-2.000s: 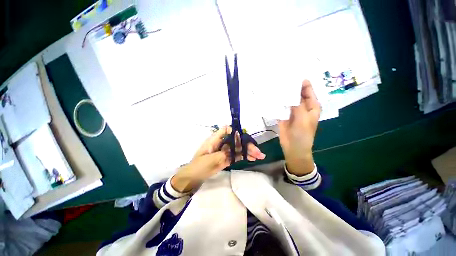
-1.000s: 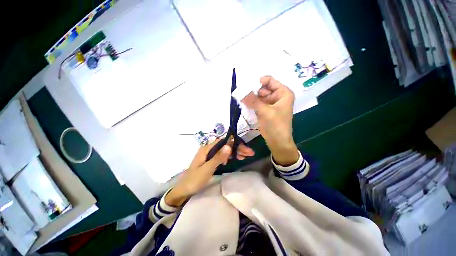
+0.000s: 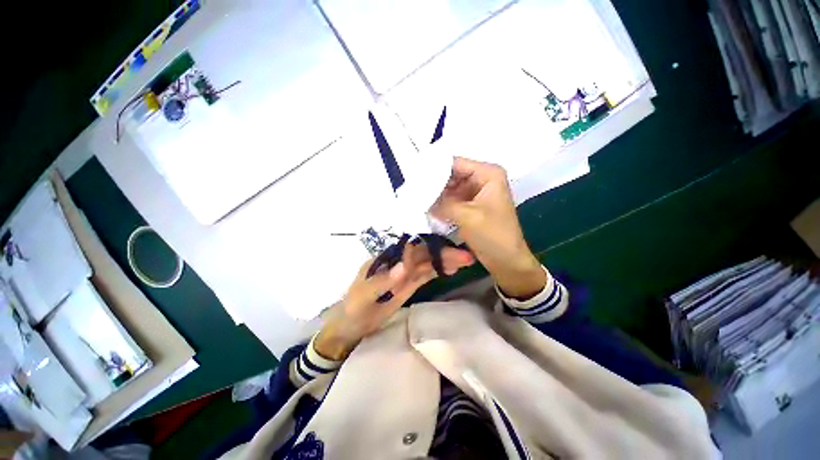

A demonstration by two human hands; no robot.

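Observation:
My left hand (image 3: 387, 286) holds the black scissors (image 3: 387, 153) by the handles, with the blades spread apart and pointing away from me. My right hand (image 3: 481, 211) pinches a small white or clear piece (image 3: 430, 184), perhaps tape, which lies across the blades and hides their middle. White card panels (image 3: 261, 117) lie under the hands in a two-by-two layout. A circuit board with wires (image 3: 376, 239) shows just beyond my left hand. Another green board (image 3: 584, 123) sits at the right panel edge, and a third (image 3: 184, 84) at the upper left.
A tape roll (image 3: 155, 257) lies on the green surface at left. Neighbouring panels rest on a grey-brown board (image 3: 160, 367) at far left. Stacked card sheets (image 3: 751, 314) stand at lower right, and more stacks (image 3: 769, 63) at upper right. A printed sheet edge (image 3: 144, 58) shows at upper left.
The scissor blades closed and are now spread apart again. My right hand came from the right to the scissors and now pinches the white piece at the blades.

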